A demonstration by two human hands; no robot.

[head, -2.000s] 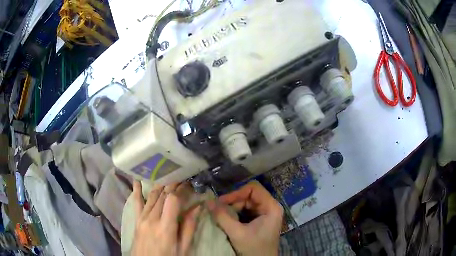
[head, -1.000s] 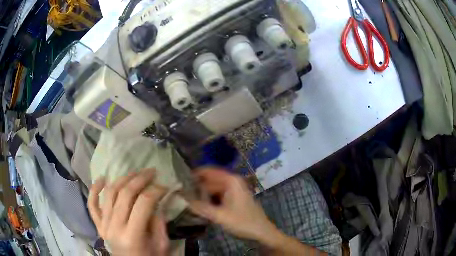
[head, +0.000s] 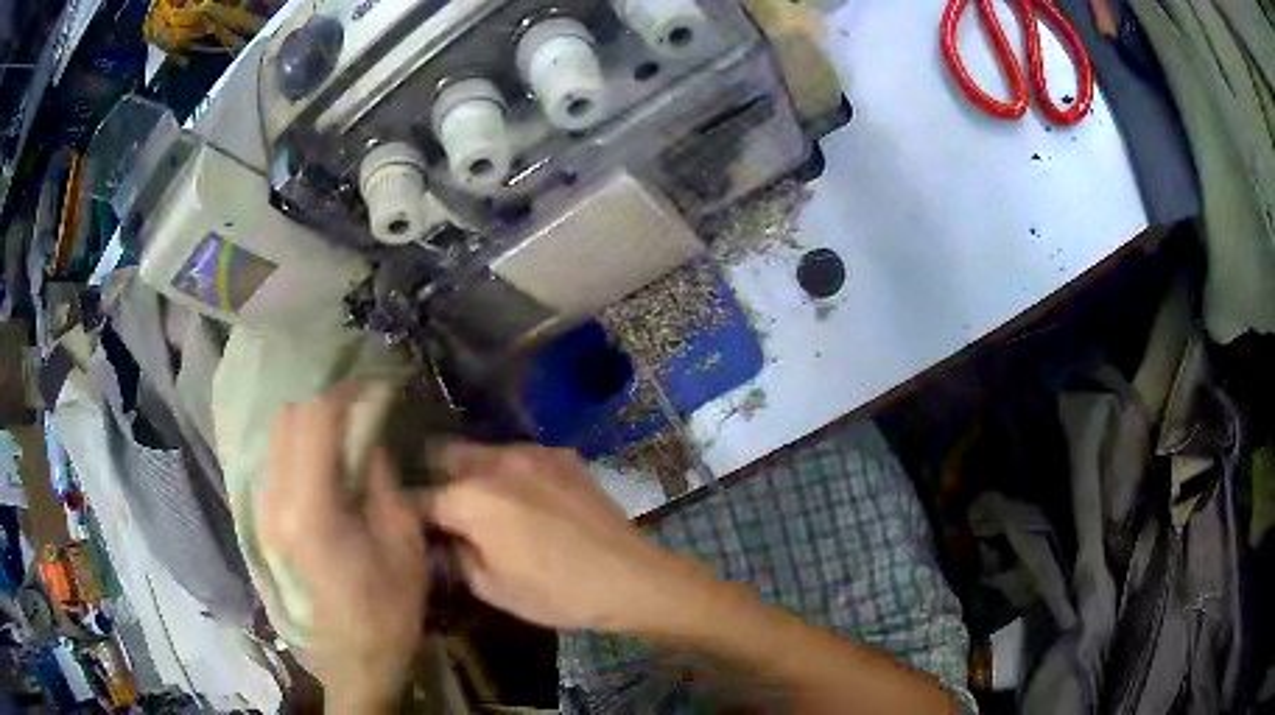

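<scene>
The pale green fabric part (head: 266, 384) lies left of and below the needle area (head: 392, 310) of the cream-white overlock machine (head: 231, 245). My left hand (head: 343, 524) is blurred and lies on the pale green cloth, fingers bent over its right part. My right hand (head: 524, 524) is close beside it, its fingers pinching darker cloth at the right edge of the piece. The fingertips are blurred and partly hidden. The grey-brown garment (head: 175, 349) lies bunched to the left.
A blue tray (head: 720, 356) with brown trimmings (head: 664, 328) sits at the table edge. Red-handled scissors (head: 1042, 56) lie on the white table (head: 965, 238). Checked cloth (head: 811, 545) covers the lap. Dark cloth (head: 1105, 517) hangs at right, green-grey panels (head: 1230, 182) above.
The view has shifted, so the machine stands higher and further left. My hands moved from beside the needle area to below it with the cloth, and now stand closer together than one second ago.
</scene>
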